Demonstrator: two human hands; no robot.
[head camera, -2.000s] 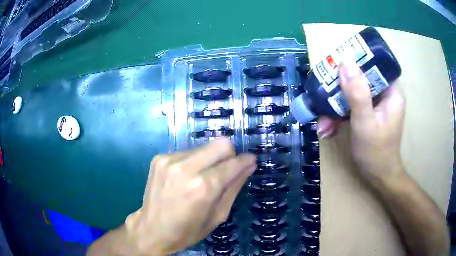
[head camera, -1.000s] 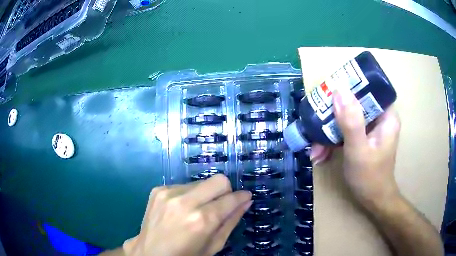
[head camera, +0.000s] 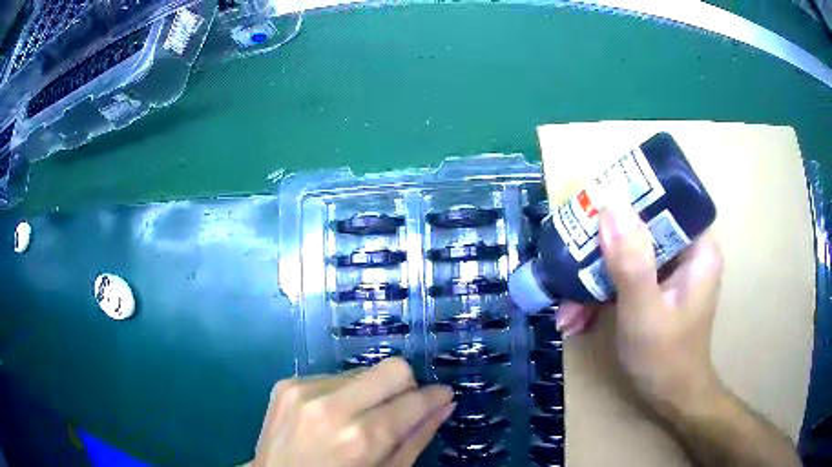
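A clear tray (head camera: 311, 274) holds columns of black round parts (head camera: 465, 251) standing on edge. My right hand (head camera: 664, 301) grips a black adhesive bottle (head camera: 629, 219) with a white and red-orange label. The bottle is tilted, its pale blue-grey collar pointing down-left over the tray beside the second column; the tip is hard to make out. My left hand (head camera: 351, 420) is low over the left column, fingers bent and fingertips together near the second column. Whether it pinches anything is hidden.
A tan cardboard sheet (head camera: 757, 274) covers the tray's right part, under the bottle hand. Other clear trays (head camera: 137, 91) lie at upper left. Two white round discs (head camera: 115, 296) lie on the green mat (head camera: 410, 91) at left. A blue object (head camera: 109, 451) shows at lower left.
The tray, cardboard, discs and both hands all sit lower in the picture, as the view has shifted. My left hand is nearer the bottom edge. The right hand keeps its grip on the bottle.
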